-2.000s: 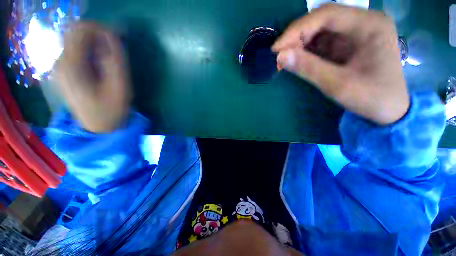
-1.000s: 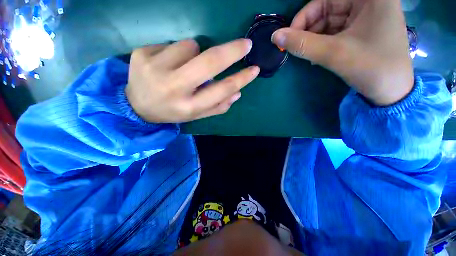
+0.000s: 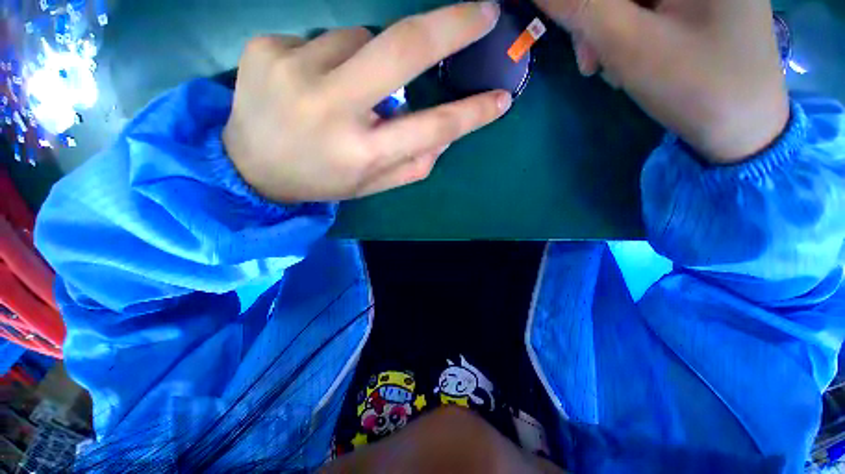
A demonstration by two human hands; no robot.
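Observation:
A round black glossy disc, perhaps a watch head [image 3: 477, 72], lies on the green mat near the top edge of the view. An orange pull tab [image 3: 523, 46] with a pale end stands out on its face. My left hand [image 3: 343, 116] is spread, with one fingertip at the disc's upper edge and another at its lower right edge, holding it against the mat. My right hand [image 3: 681, 74] is at the upper right, beside the disc. Its fingertips are cut off by the top edge, so whether they hold anything is hidden.
Blue-and-white film tabs [image 3: 28, 125] surround a bright glare at the upper left. Red trays [image 3: 28, 268] are stacked at the left edge. A shiny round piece [image 3: 784, 44] lies right of my right hand. The bench's front edge runs below my hands.
My left hand has come from the left to the disc. My right hand has moved up and off the disc's face. The orange tab, mostly covered before, now shows fully.

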